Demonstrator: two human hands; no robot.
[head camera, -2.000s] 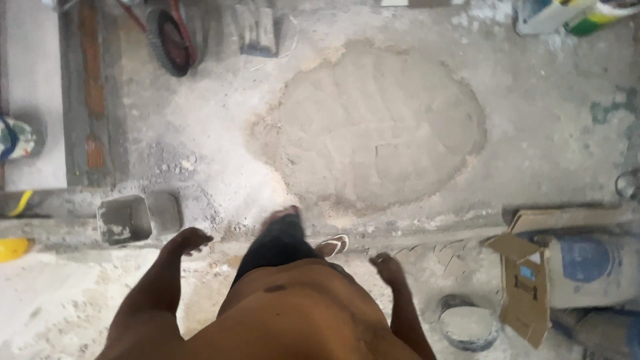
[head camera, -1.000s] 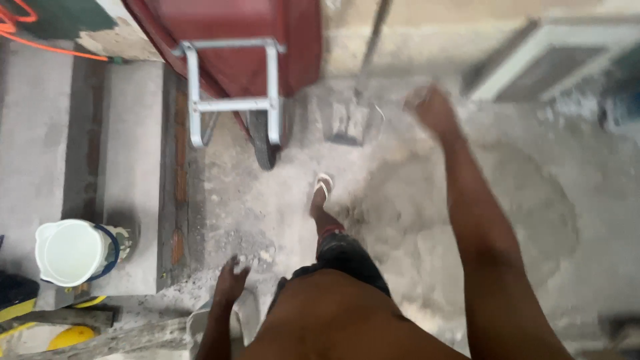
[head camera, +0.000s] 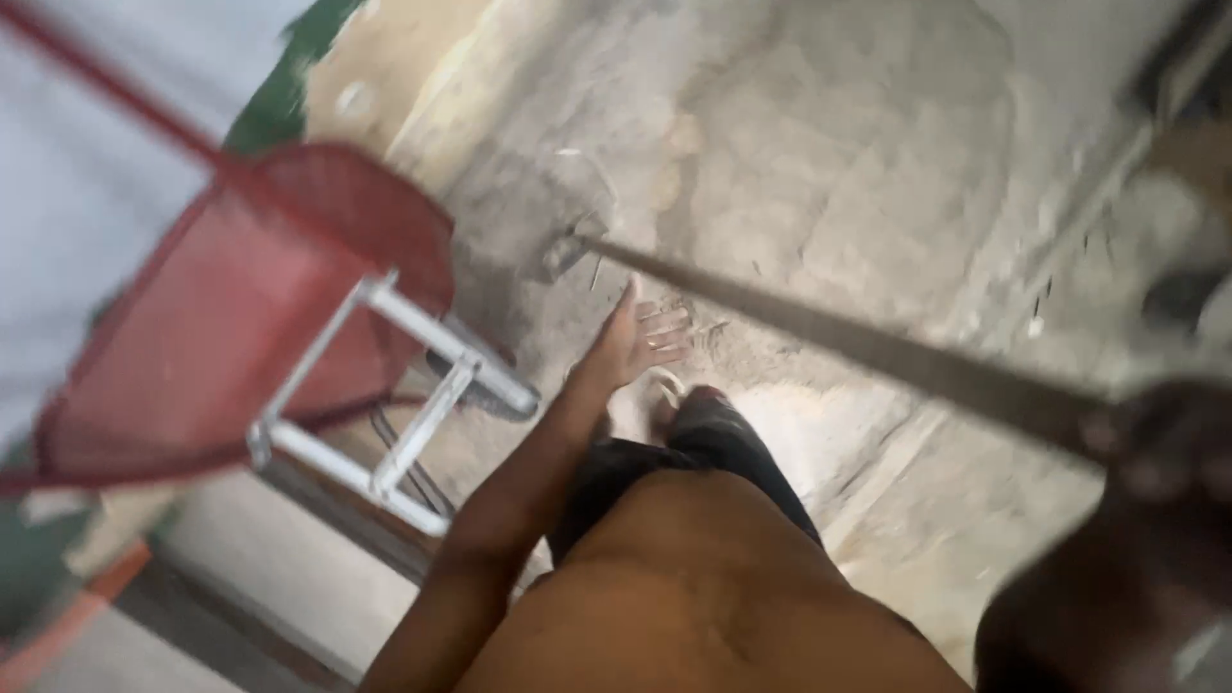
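A long-handled tool, its handle (head camera: 847, 342) blurred, slants from the right edge toward the middle of the view; its head (head camera: 568, 248), which looks like a shovel blade, is low near the floor. My right hand (head camera: 1160, 438), dark and blurred at the right, is closed around the upper end of that handle. My left hand (head camera: 650, 337) is held out in front of my legs with its fingers spread and nothing in it, below the handle. Beyond the handle lies a broad, roundish patch of grey mortar or wet sand (head camera: 847, 144) on the concrete floor.
A red wheelbarrow (head camera: 231, 318) with a grey metal stand (head camera: 423, 385) leans at the left, close to my left arm. Behind it are pale steps (head camera: 289, 539) with dark edges. An orange strip (head camera: 77, 616) is at the lower left. Dark objects blur at the upper right.
My right hand, empty-looking and reaching toward the shovel a second ago, now holds the handle. My left hand has moved forward, in front of my legs. The view has turned strongly.
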